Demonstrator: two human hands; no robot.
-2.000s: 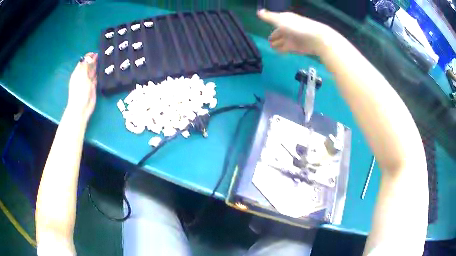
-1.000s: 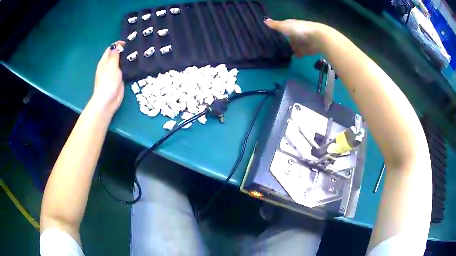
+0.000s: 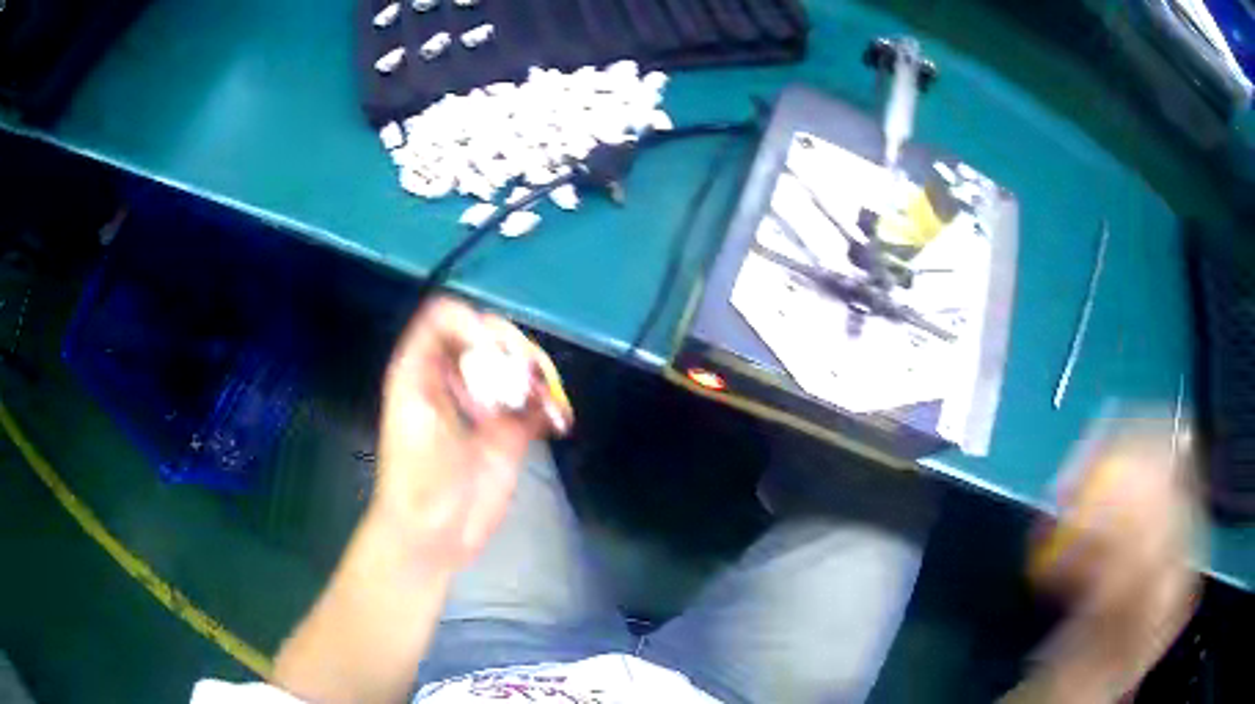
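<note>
My left hand (image 3: 461,426) is in front of the bench edge above my lap, its fingers curled around white plastic pieces (image 3: 493,377); yellow shows along one finger. My right hand (image 3: 1122,530) is blurred at the lower right, by the bench edge; whether it holds anything cannot be told. A loose pile of white plastic pieces (image 3: 530,127) lies on the green mat. Behind it, the black ribbed tray (image 3: 592,30) holds white pieces in rows at its left end; its top is cut off by the picture's edge.
The dark fixture box (image 3: 730,310) stands right of the pile, with a metal top plate (image 3: 826,337), yellow-wrapped part (image 3: 915,220) and upright lever (image 3: 902,103). A black cable (image 3: 502,237) crosses the bench edge. A thin rod (image 3: 1085,316) and another black tray (image 3: 1225,371) lie at right.
Both hands have left the black tray. The left has come down over my lap and now holds white pieces; the right has moved to the lower right. The view has tilted down.
</note>
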